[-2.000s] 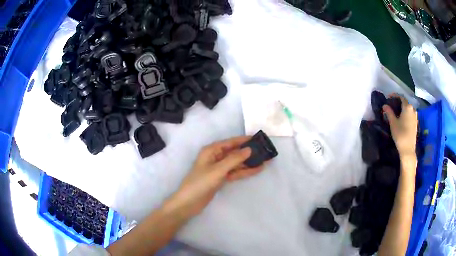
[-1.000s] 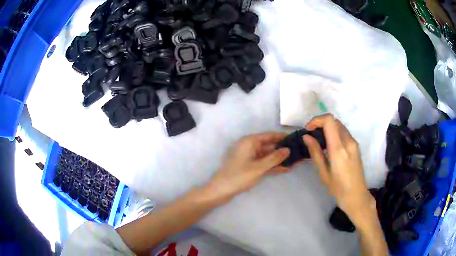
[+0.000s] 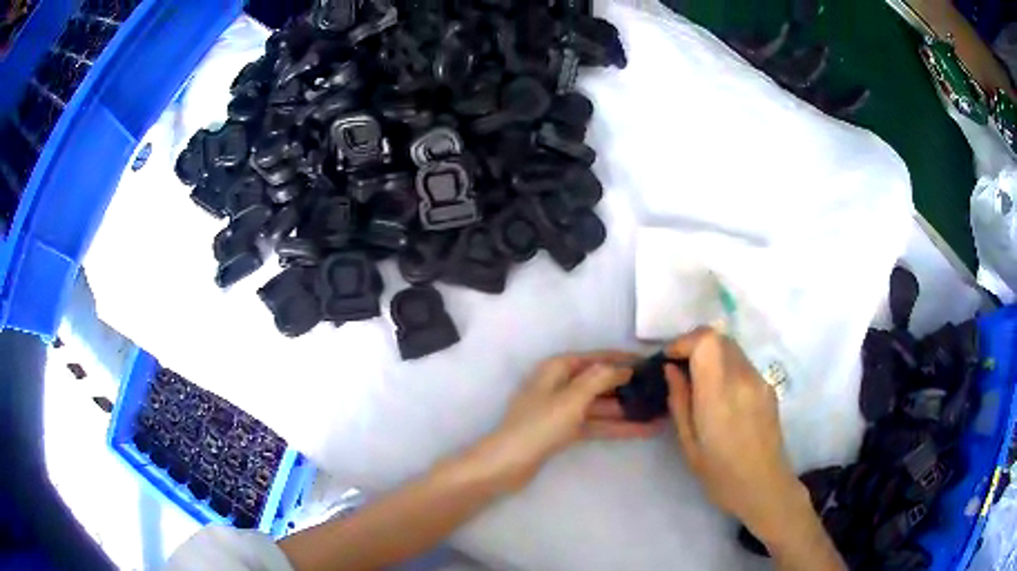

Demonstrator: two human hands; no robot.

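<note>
My left hand [image 3: 563, 407] holds a small black plastic part [image 3: 643, 390] from the left, over the white cloth. My right hand [image 3: 719, 418] closes its fingertips on the same part from the right. The fingers cover much of it, so whether it is one piece or two joined pieces cannot be told. The white glue bottle [image 3: 774, 375] lies beyond my right hand and is mostly hidden by it. Its green tip [image 3: 727, 299] rests on a white wiping pad [image 3: 672, 292]. A large pile of black housing parts [image 3: 446, 192] lies at the upper left.
A blue bin [image 3: 987, 390] with dark parts [image 3: 917, 385] spilling from it is at the right. A large blue crate [image 3: 106, 123] is at the upper left, and a smaller blue tray [image 3: 206, 441] of dark parts at the lower left. A green surface [image 3: 881, 145] runs along the upper right.
My right hand has come from the right bin to the black part in my left hand. Since the last earlier frame, the view has shifted and both hands remain on the part.
</note>
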